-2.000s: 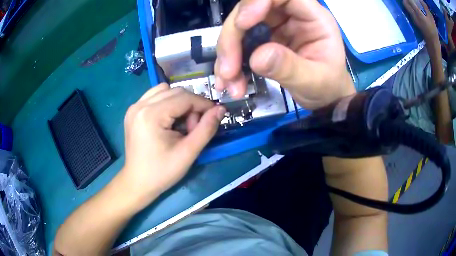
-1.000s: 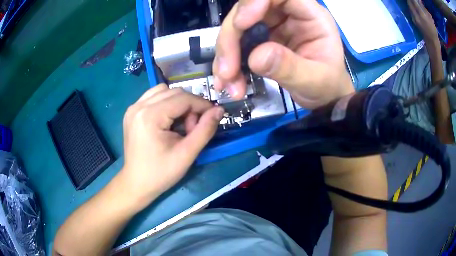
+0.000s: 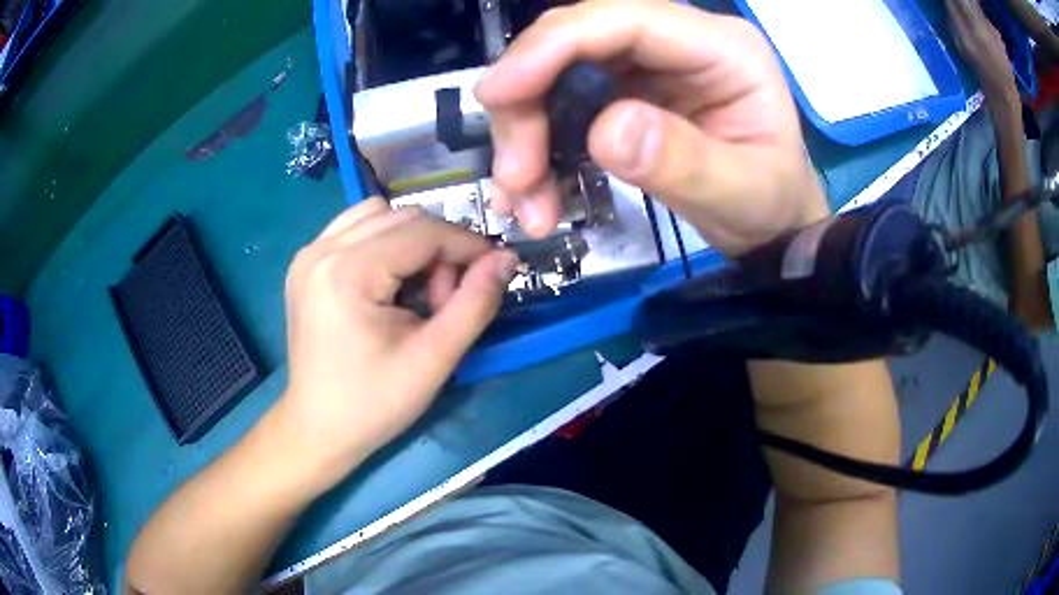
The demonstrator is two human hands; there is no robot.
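Note:
The silver-white screw feeder (image 3: 406, 122) sits in a blue-rimmed tray (image 3: 511, 346), its dark hopper at the top. My right hand (image 3: 685, 128) holds the black handle of a hand screwdriver (image 3: 581, 95) upright over the feeder's front plate; its tip is hidden by my fingers. My left hand (image 3: 383, 308) rests at the front plate, thumb and forefinger pinched at the small shiny metal pick-up mechanism (image 3: 546, 265). What is between those fingertips is too small to tell. The electric screwdriver (image 3: 813, 285) hangs in front of my right wrist.
A black grid tray (image 3: 186, 331) lies at left on the green bench (image 3: 279, 221). A clear plastic bag (image 3: 41, 465) is far left, and a small silvery bag (image 3: 308, 149) is behind. A white-lined blue tray (image 3: 854, 58) is at upper right. Another person's arm (image 3: 1005, 151) shows at right.
My right forefinger has shifted its grip on the screwdriver handle, and that hand has turned slightly. The left hand has hardly moved.

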